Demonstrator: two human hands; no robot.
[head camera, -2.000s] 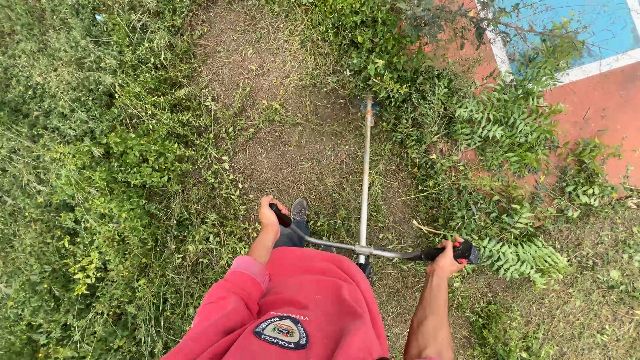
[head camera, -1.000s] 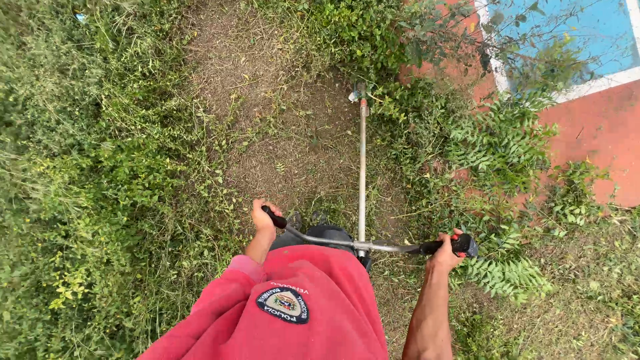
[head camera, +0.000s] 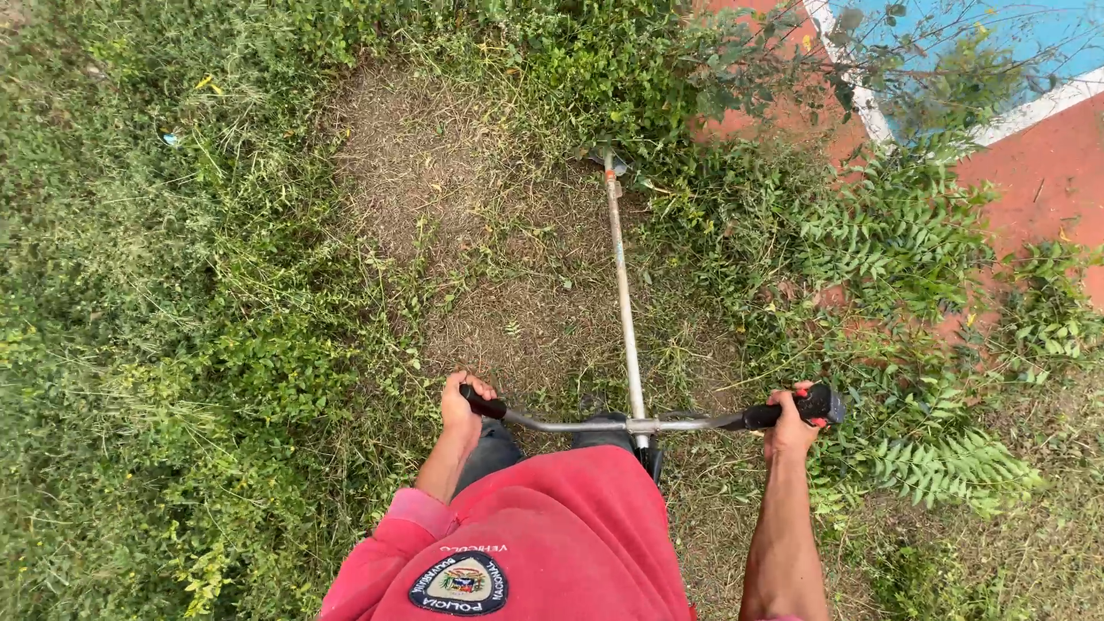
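A brush cutter with a long metal shaft (head camera: 624, 285) reaches forward from my body, and its cutting head (head camera: 611, 162) lies at the edge of green weeds. A curved metal handlebar (head camera: 573, 426) crosses the shaft near my waist. My left hand (head camera: 463, 405) is closed around the black left grip (head camera: 483, 402). At the other end, my right hand (head camera: 792, 423) holds the black control grip (head camera: 762, 417), which has red parts. Leaves partly hide the cutting head.
Dense weeds (head camera: 172, 345) cover the left side. Bare soil with clippings (head camera: 414, 164) lies ahead. Leafy branches (head camera: 897, 233) overhang a red and blue painted court (head camera: 1035, 198) with white lines (head camera: 1044, 108) at the right.
The cutting head, at the weeds' edge throughout, has shifted slightly relative to the ground. Both hands have kept their hold on the grips.
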